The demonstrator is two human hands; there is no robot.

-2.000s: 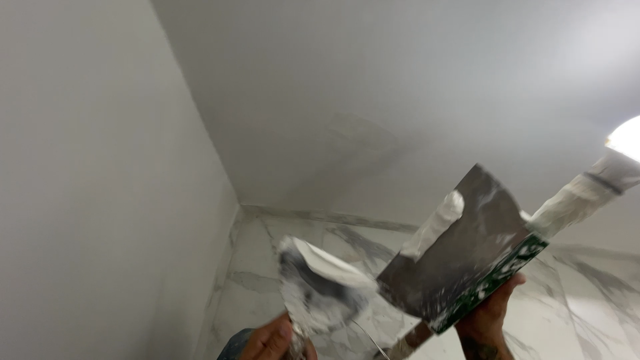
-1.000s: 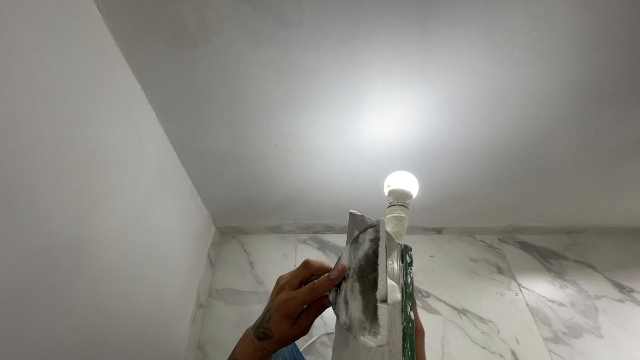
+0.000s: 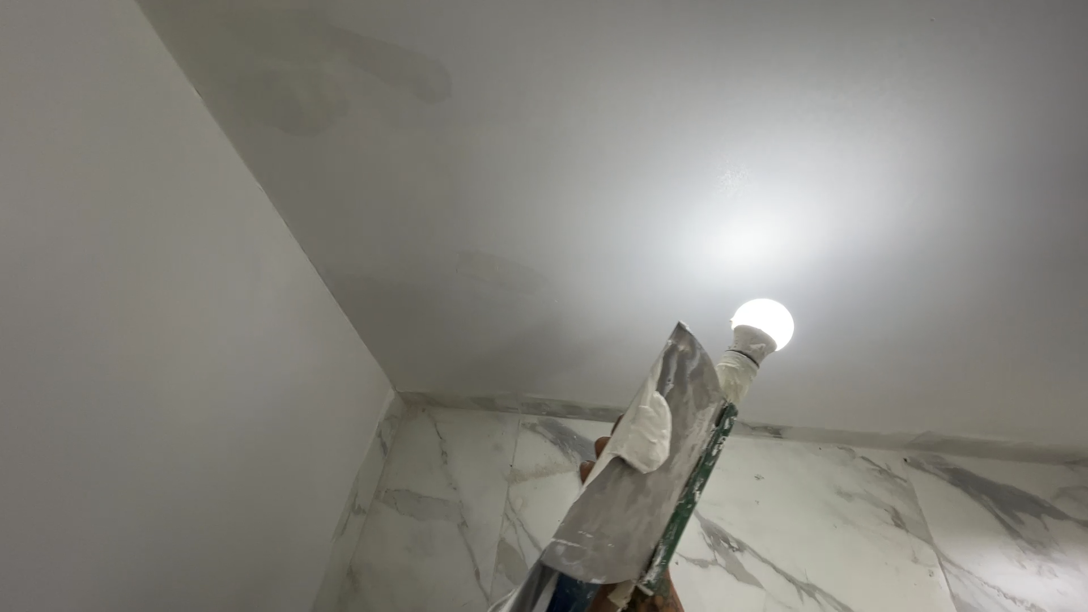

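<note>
A wide steel filling blade with a green edge stands tilted at lower centre. A lump of white putty sits on its face. My right hand grips it low by the green edge, mostly hidden. Fingertips show behind the blade's left edge; which hand they belong to I cannot tell. At the bottom, a second metal edge and something dark blue show beside the blade. My left hand is not clearly seen, nor is its hold.
A lit bulb in a white-wrapped holder stands just right of the blade's top. Above is a grey-white ceiling with darker patches. A plain wall is at left, and marble-patterned tiles line the far wall.
The putty knife in my left hand came against the wide blade's face one second ago; now that face is uncovered, with a putty lump on it. The wide blade has tilted to the right.
</note>
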